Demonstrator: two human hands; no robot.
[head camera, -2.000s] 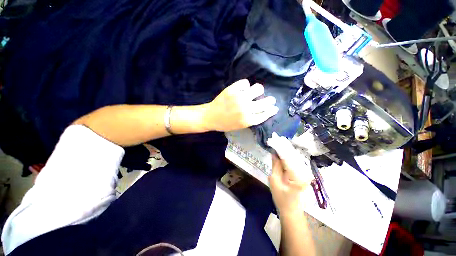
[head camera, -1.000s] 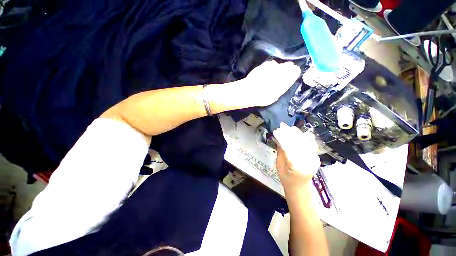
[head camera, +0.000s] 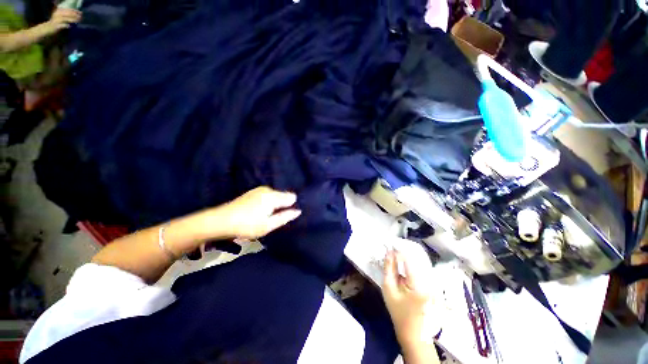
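Observation:
The overlock machine (head camera: 568, 206) stands at the right, with its presser foot and needle area (head camera: 465, 192) at the left end. My left hand (head camera: 263, 212) is over the near edge of the navy garment pile (head camera: 213, 106), thumb and fingers slightly apart; whether it grips cloth is unclear. My right hand (head camera: 411, 284) is over the white table (head camera: 444, 313), fingers loosely parted, with nothing visible in it; it is overexposed. Grey-black cloth (head camera: 440, 146) lies behind the needle area. The metal plate before the needle shows bare.
Dark red snips (head camera: 478, 323) lie right of my right hand. A black strip (head camera: 543, 302) trails across the table. A light-blue part (head camera: 503, 121) stands above the needle. A cardboard box (head camera: 477, 39) is behind. Another person's arm (head camera: 32, 35) shows at upper left.
The view has shifted, showing more at the top. My left hand has moved from the needle area to the navy pile. My right hand has drawn back from the needle; the cloth in front of it is gone.

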